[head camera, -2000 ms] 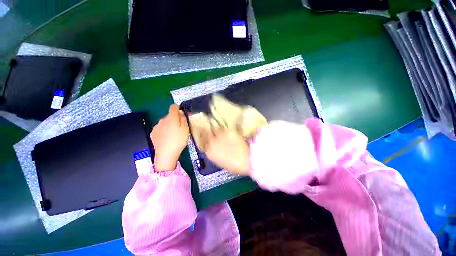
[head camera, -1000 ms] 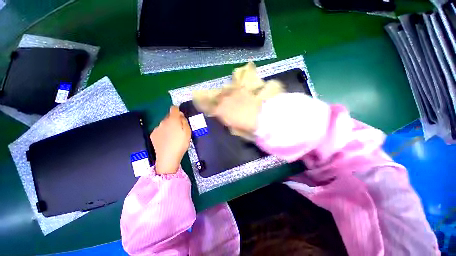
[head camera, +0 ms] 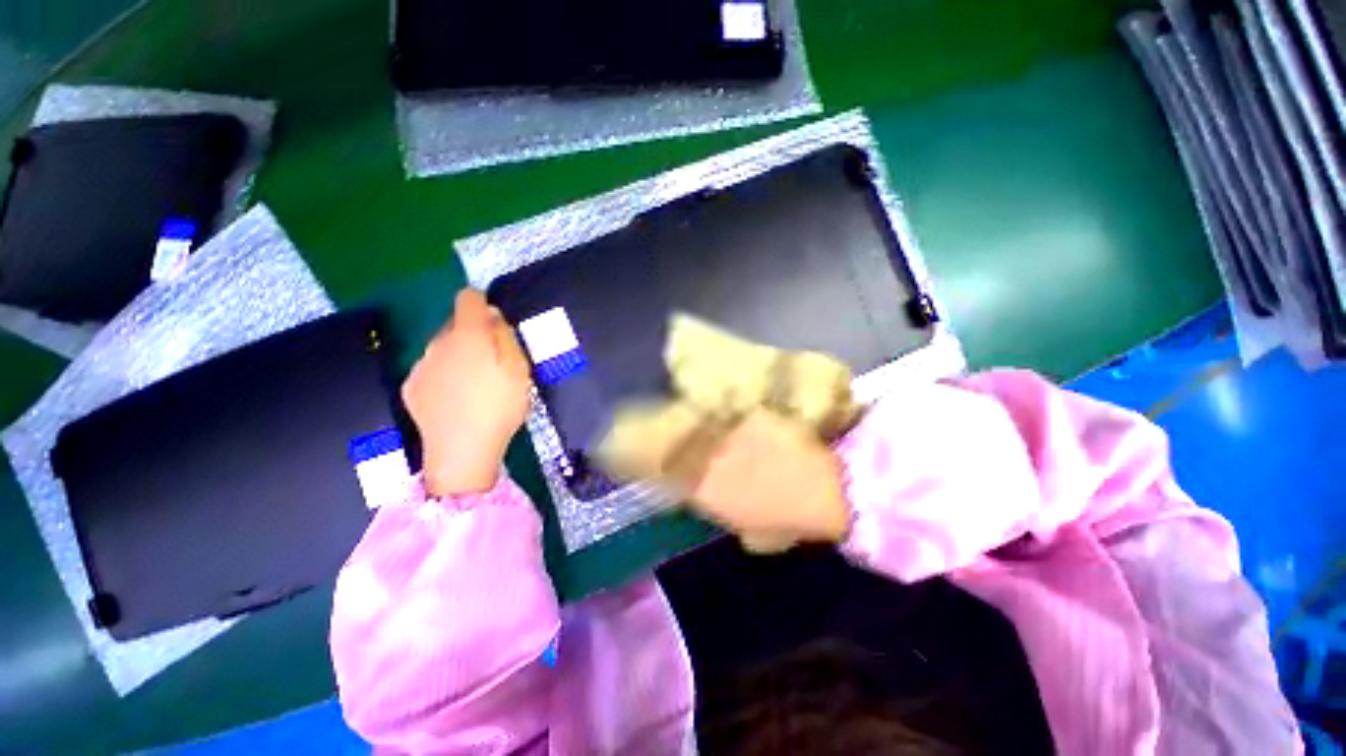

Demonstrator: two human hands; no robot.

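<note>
A matt-black panel [head camera: 738, 259] lies on a silvery foam sheet [head camera: 664, 192] in front of me. A white-and-blue label [head camera: 551, 341] is near its left end. My left hand [head camera: 470, 396] is at the panel's left edge, its fingers curled against the edge. My right hand [head camera: 775, 480] is shut on a crumpled yellow-tan cloth [head camera: 746, 372], over the panel's near edge. The hand and cloth are partly blurred and hide part of the panel's lower middle.
A labelled black panel [head camera: 222, 473] on foam lies at left, with a smaller-looking one [head camera: 111, 207] behind it. Another [head camera: 591, 45] is at the top. A foam-layered stack [head camera: 1247, 163] stands at right on the green table [head camera: 1033, 207]. Blue floor [head camera: 1255, 443] shows beyond.
My right hand and the cloth have moved from the panel's upper part down to its near edge. My left hand has stayed at the left edge. The view has shifted slightly.
</note>
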